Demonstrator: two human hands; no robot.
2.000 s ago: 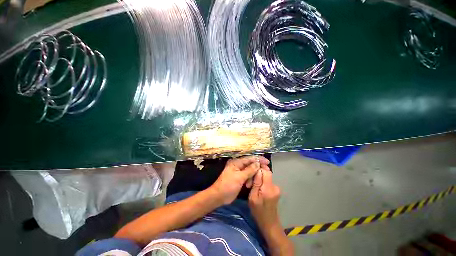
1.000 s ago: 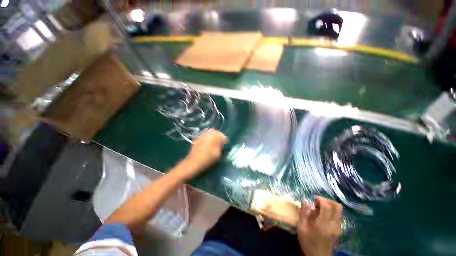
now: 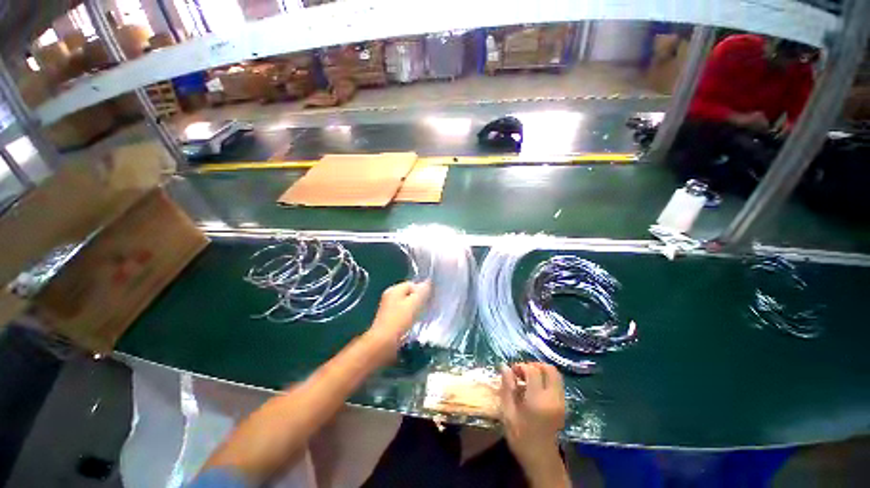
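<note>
My left hand point(image 3: 399, 313) is at the left edge of the left clear strip bundle point(image 3: 444, 295), fingers curled; whether it grips a strip cannot be told. My right hand point(image 3: 534, 402) is at the right end of the yellow-tan wooden block point(image 3: 463, 395), thumb and fingers close together; any thin strip between them is too small to tell. A second clear bundle point(image 3: 501, 297) lies to the right of the first. A thick ring of dark chrome strips point(image 3: 572, 305) lies right of that. Loose silver loops point(image 3: 310, 278) lie at the left.
An open cardboard box point(image 3: 124, 272) stands at the left end. Flat cardboard sheets point(image 3: 353, 179) lie beyond the pale rail point(image 3: 324, 234). A white container point(image 3: 679, 210) stands near the right post. A small dark coil point(image 3: 782, 300) lies far right. A person in red point(image 3: 739, 81) is beyond.
My hands were together below the block and are now apart. My left hand has gone to the left clear bundle, my right hand to the block's right end. The view has tilted up.
</note>
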